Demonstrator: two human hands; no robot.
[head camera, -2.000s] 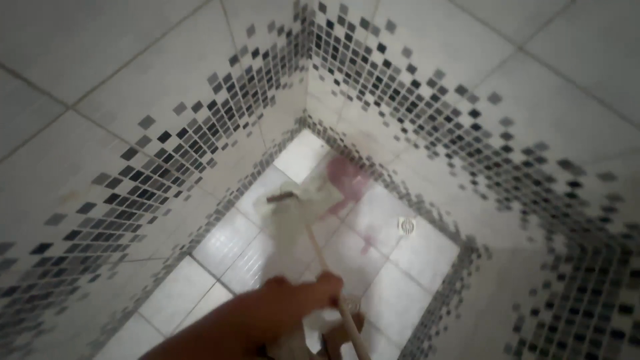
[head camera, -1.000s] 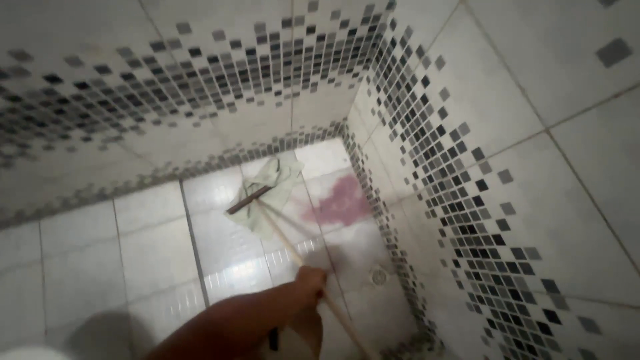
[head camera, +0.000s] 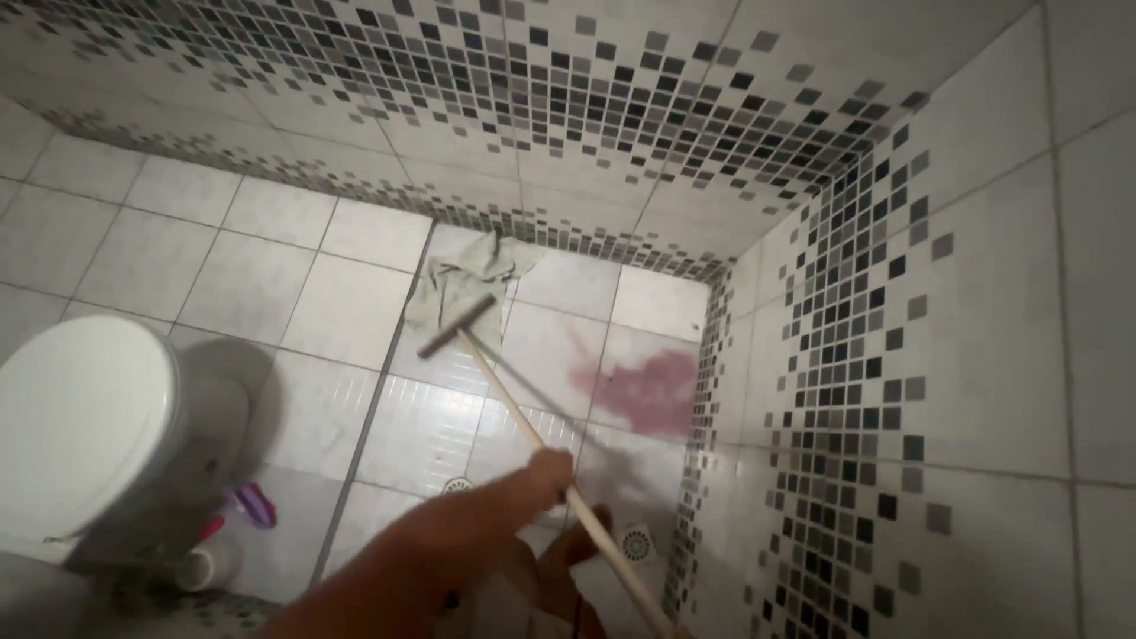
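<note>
My left hand (head camera: 552, 470) is closed around the pale wooden handle of a floor squeegee (head camera: 510, 404). The handle slants from the lower right up to its dark crosspiece (head camera: 457, 327), which lies over the lower edge of a crumpled, pale grey-green cloth (head camera: 470, 271). The cloth is spread on the floor tiles beside the wall. Right of the squeegee, a pinkish-red patch (head camera: 652, 390) covers part of the white tiled floor near the corner. My right hand cannot be made out; the handle runs out at the bottom edge.
A white toilet (head camera: 84, 426) stands at the left. Purple and pink items (head camera: 254, 506) lie by its base. A dark strip (head camera: 368, 417) crosses the floor. One drain (head camera: 636, 541) is near the right wall, another (head camera: 457, 485) beside my forearm. A bare foot (head camera: 568, 568) appears below my arm.
The view has swung left, bringing the toilet in. The cloth, bunched around the squeegee's crosspiece a second ago, now lies mostly beyond it. My left hand has kept hold of the handle.
</note>
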